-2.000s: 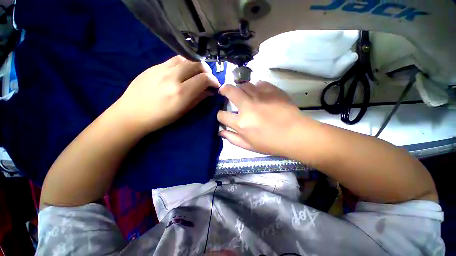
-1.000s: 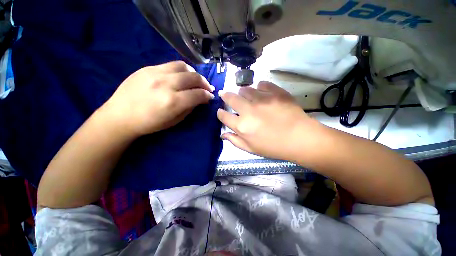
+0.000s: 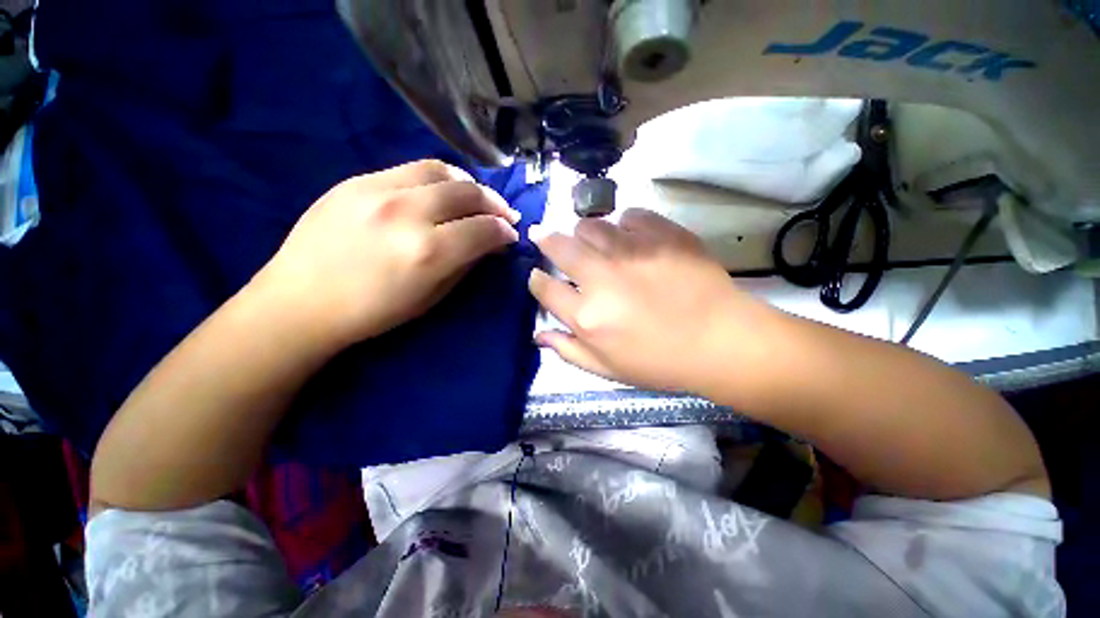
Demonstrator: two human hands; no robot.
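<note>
A large navy fabric panel [image 3: 410, 392] lies on the white table left of the needle and hangs over its front edge. My left hand [image 3: 404, 248] rests on the panel, its thumb and fingertips pinching the cloth near its right edge. My right hand [image 3: 633, 296] is at the same edge, fingertips touching the cloth beside my left fingertips; whether it grips is hard to tell. The presser foot [image 3: 534, 169] is just beyond the fingertips, at the panel's edge. The sewing machine [image 3: 748, 48] with "JACK" lettering is overhead. The needle point is too small to make out.
Black scissors [image 3: 844, 235] lie right of the machine bed, beside a white cloth bundle [image 3: 760, 145]. A thin metal rod [image 3: 953, 272] stands at the right. A measuring tape strip [image 3: 627, 407] runs along the table's front edge. Red and blue material [image 3: 308, 513] shows below the table.
The machine head shows slightly lower and further right in view. My hands have shifted slightly down from the presser foot. My left fingertips stay at the navy edge.
</note>
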